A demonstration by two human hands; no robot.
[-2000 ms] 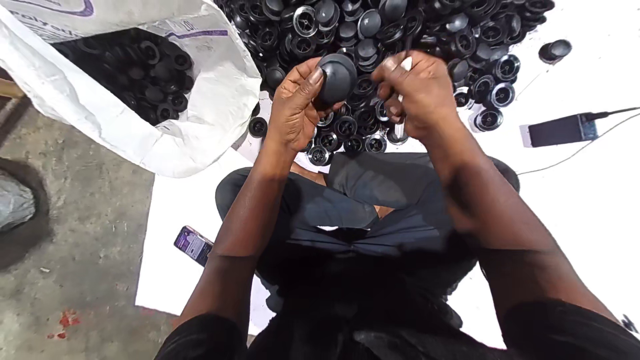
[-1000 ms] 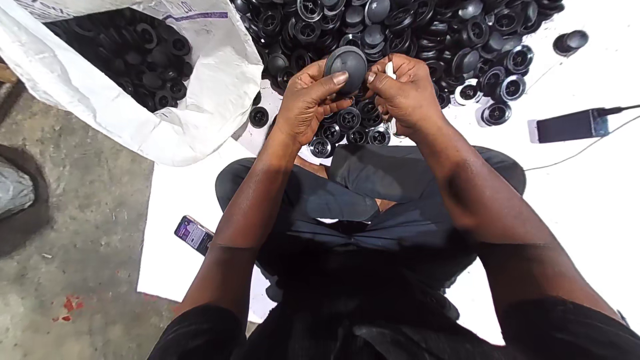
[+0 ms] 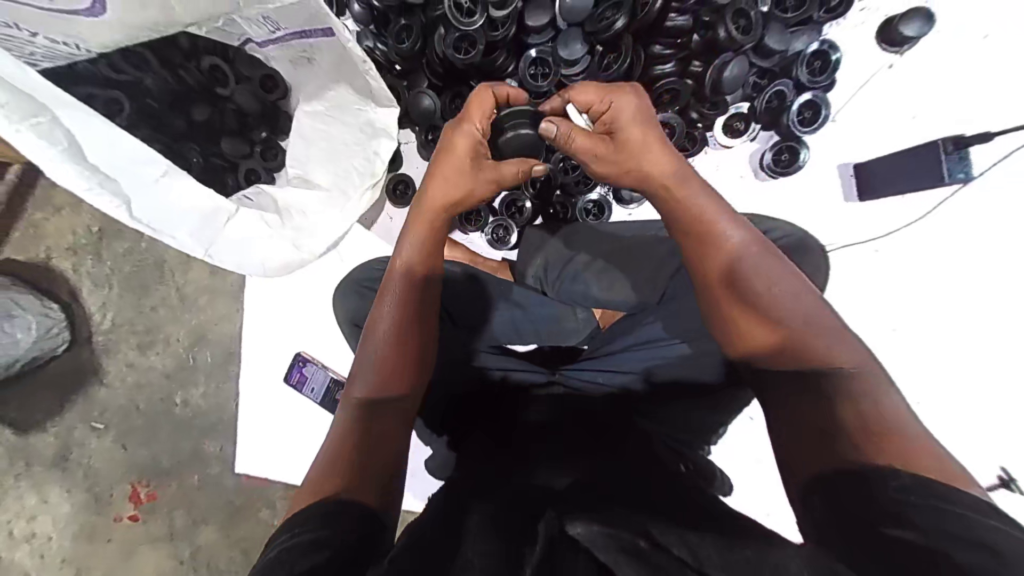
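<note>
My left hand (image 3: 480,152) holds a round black plastic part (image 3: 518,134) between thumb and fingers, its edge turned toward me. At that part's right side, the thumb and forefinger of my right hand (image 3: 612,132) touch its rim. A small white tool (image 3: 578,117), whose kind I cannot tell, is gripped in the same right hand and partly covered by the fingers. Behind and below both hands lies a heap of similar round black parts (image 3: 728,76), many with spoked undersides showing.
A white woven sack (image 3: 320,200) with black parts inside stands at the left. A phone (image 3: 314,382) lies on the white sheet (image 3: 276,320) by my left forearm. On the right are a dark device (image 3: 912,170) with a cable and a lone black part (image 3: 906,28).
The round part has turned in my left hand, from its broad domed face to its edge. My left fingers now reach over its top, and my right fingertips are against its rim.
</note>
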